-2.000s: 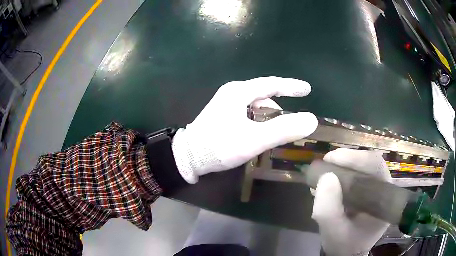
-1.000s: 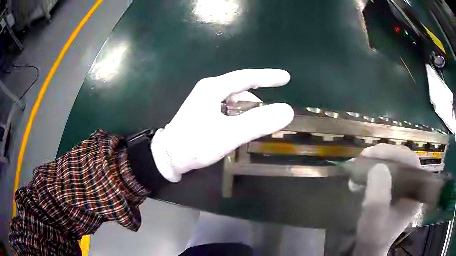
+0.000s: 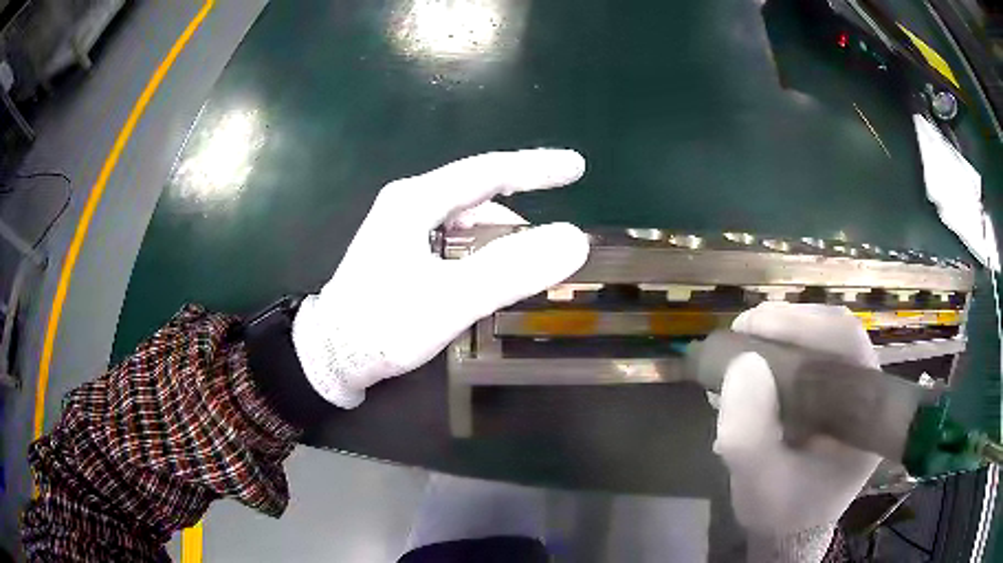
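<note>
A long silver metal housing point(image 3: 770, 267) lies across the front of the table, open rails towards me, with amber segments and black blocks with white inserts between them. My white-gloved left hand point(image 3: 440, 275) is on its left end, thumb and fingers around the top edge; the fingertips stretch past it. My white-gloved right hand point(image 3: 797, 423) grips a thick grey dispensing syringe point(image 3: 825, 401), slightly blurred. Its green tip points left, close to the lower rails; contact cannot be told. The green rear cap is at the right. My right hand hides part of the rails.
A glossy dark green mat point(image 3: 660, 110) covers the table. A thin stick point(image 3: 872, 129) and a white sheet point(image 3: 955, 187) lie at the right. A black box point(image 3: 841, 66) with a red light stands at the back right. Grey floor with a yellow line point(image 3: 99, 187) is at the left.
The housing and my left hand have shifted left in the view. My right hand with the syringe moved right along the rails, then back left. Both hands keep their hold.
</note>
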